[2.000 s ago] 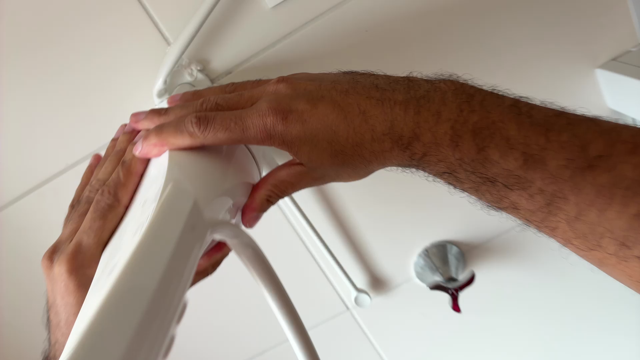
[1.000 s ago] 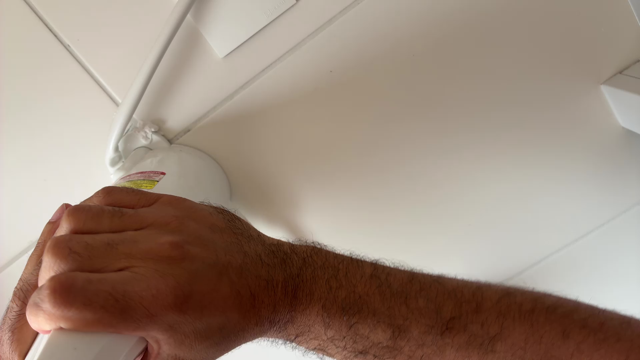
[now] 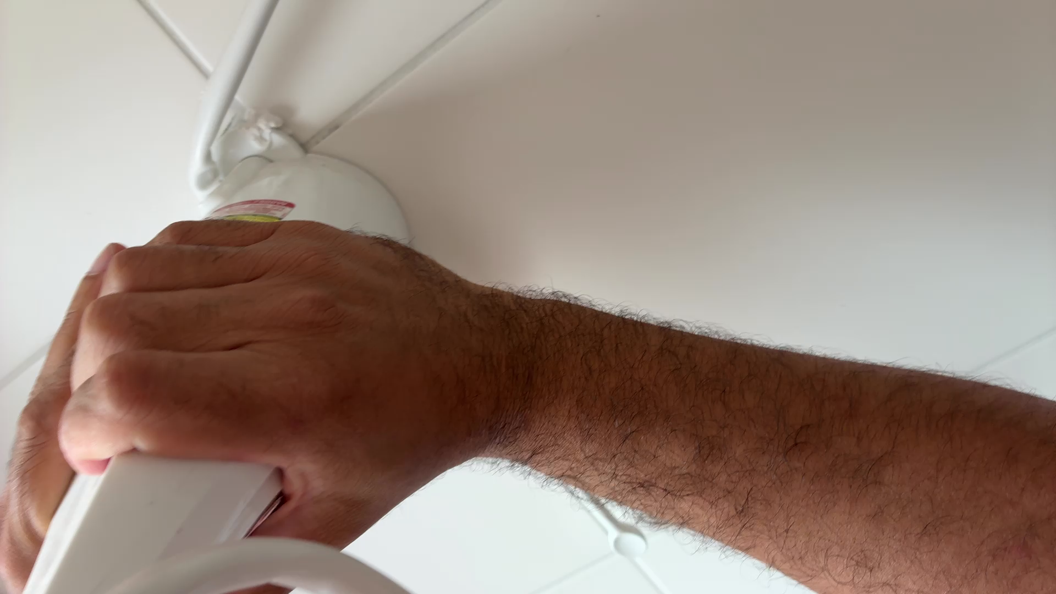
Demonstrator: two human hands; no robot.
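My right hand (image 3: 272,338) is wrapped over the body of a white plastic electric shower head (image 3: 165,503), its fingers curled across the top. At the far left, my left hand (image 3: 37,445) presses against the other side of that body; most of it is hidden. Above my knuckles shows the unit's rounded base (image 3: 330,190), which bears a red and yellow label and lies close to the tiled wall. A white pipe or arm (image 3: 235,82) rises from the fitting (image 3: 256,132) behind the base. A white hose (image 3: 272,561) curves across the bottom edge.
Large pale wall tiles (image 3: 701,165) with grout lines fill the background. A thin white rod with a round end (image 3: 629,540) lies against the wall below my right forearm.
My right hand has moved from the upper end of the white unit, near the pipe fitting, down onto its body, and its fingers have curled over it. The view has shifted closer.
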